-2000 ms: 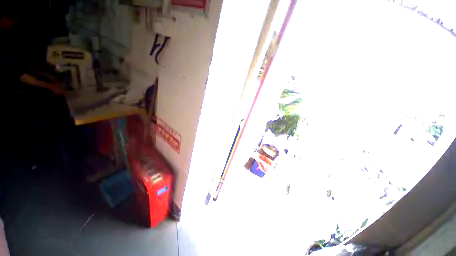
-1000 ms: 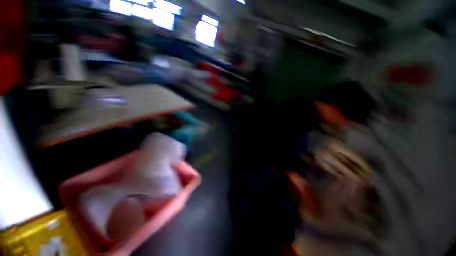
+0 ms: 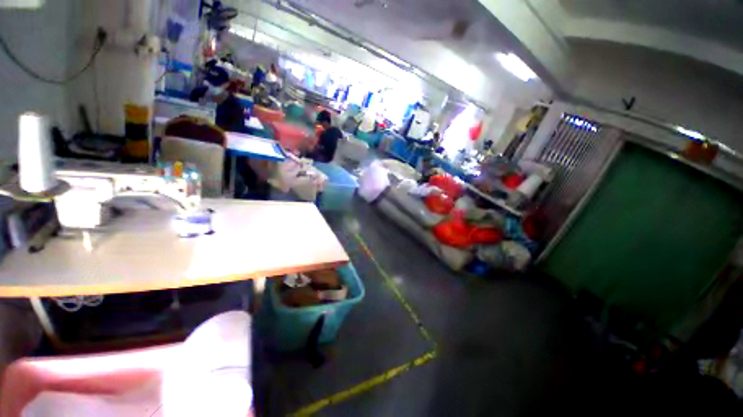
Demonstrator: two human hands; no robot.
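Observation:
Neither of my hands is in the picture. Nearest in front of me, at the lower left, is a pink bin (image 3: 81,358) with white material (image 3: 213,366) in it, cut off by the picture's edge. Behind it stands a pale worktable (image 3: 269,236) with a sewing machine (image 3: 85,204) and a large white thread cone (image 3: 34,155). A turquoise bin (image 3: 314,324) with brown and white pieces in it stands on the floor by the table's right end.
Yellow lines (image 3: 391,285) mark the grey floor. Sacks and red bags (image 3: 460,232) lie piled beyond. A green door or panel (image 3: 644,232) is at the right. A seated person (image 3: 327,138) and others are farther back. A yellow and black striped pillar (image 3: 137,130) stands left.
The view has swung from a bright doorway, past a person close at the right, to the workshop floor. The pink bin now lies lower and farther left; that person is no longer clearly seen.

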